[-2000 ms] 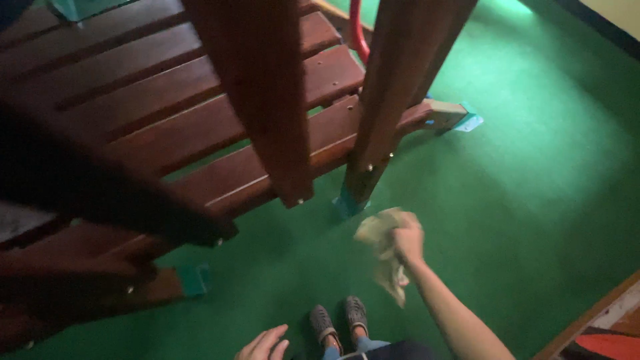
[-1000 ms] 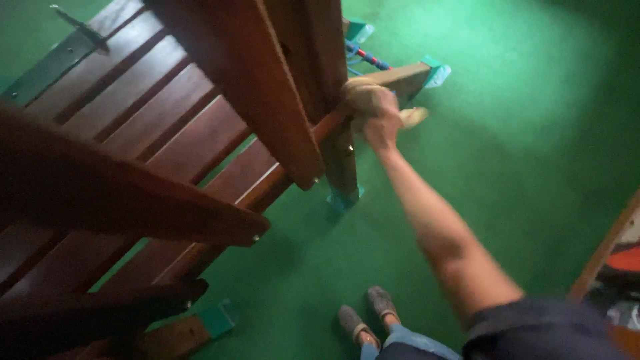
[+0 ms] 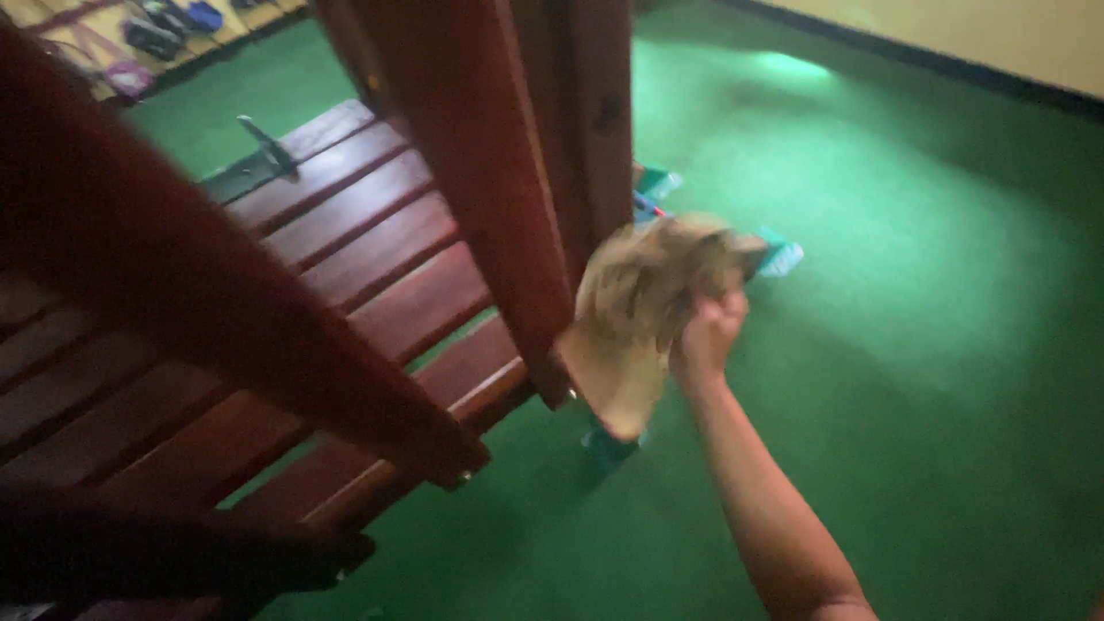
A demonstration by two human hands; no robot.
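My right hand (image 3: 711, 332) grips a beige cloth (image 3: 634, 319), which hangs loosely and is blurred. The cloth is in front of the lower part of a dark reddish-brown wooden post (image 3: 604, 129); whether it touches the wood I cannot tell. Left of it, several wooden uprights slant over a slatted wooden platform (image 3: 388, 250). One upright (image 3: 466, 172) ends just left of the cloth, with a bolt near its lower end. My left hand is out of the frame.
Green flooring (image 3: 906, 414) lies around the structure. Teal foot covers (image 3: 780, 254) stick out behind the cloth. A dark metal bracket (image 3: 272, 151) sits at the platform's far edge. Bags or shoes (image 3: 155, 34) lie along the upper left. A pale wall (image 3: 1018, 34) rises at the upper right.
A second ago my right hand held the cloth bunched against the wooden beam by the post; now more of the cloth hangs spread out. My left hand, visible two seconds ago, has left the view.
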